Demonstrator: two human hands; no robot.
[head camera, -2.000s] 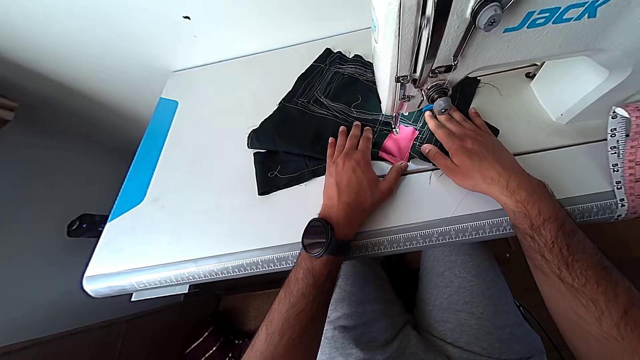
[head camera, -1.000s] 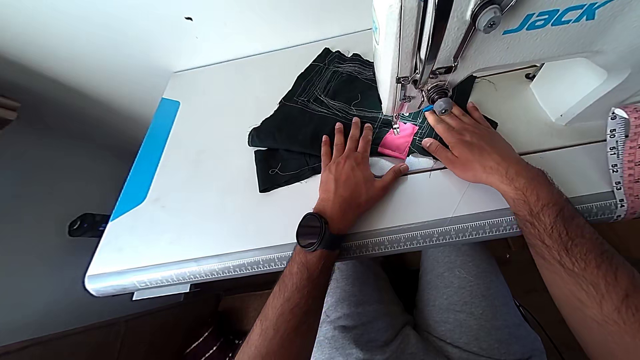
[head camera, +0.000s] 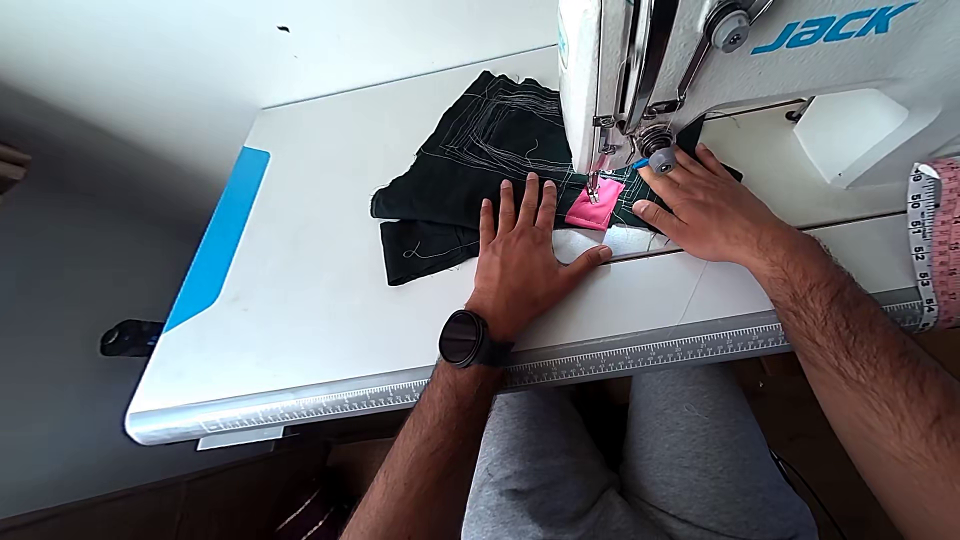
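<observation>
Dark fabric (head camera: 480, 157) with rows of pale stitching lies spread under the head of a white Jack sewing machine (head camera: 780, 67). A small pink fabric piece (head camera: 598, 210) sits on it at the presser foot (head camera: 593, 189). My left hand (head camera: 521, 255) rests flat with fingers apart, its fingertips on the dark fabric left of the pink piece and its thumb on the table. Right of the foot, my right hand (head camera: 705, 206) presses on the dark fabric, palm down; some of its fingertips are partly behind the tension knob (head camera: 662, 160).
A metal ruler strip (head camera: 322, 406) runs along the front edge of the white sewing table (head camera: 315, 300). A pink and white tape measure (head camera: 936, 240) hangs at the right. A dark object (head camera: 129, 338) juts out beyond the table's left edge. A loose thread crosses the tabletop near my right wrist.
The pink piece and dark fabric stay near the presser foot. My left hand has shifted slightly left across the fabric since the earliest frame. Both hands remain on the work.
</observation>
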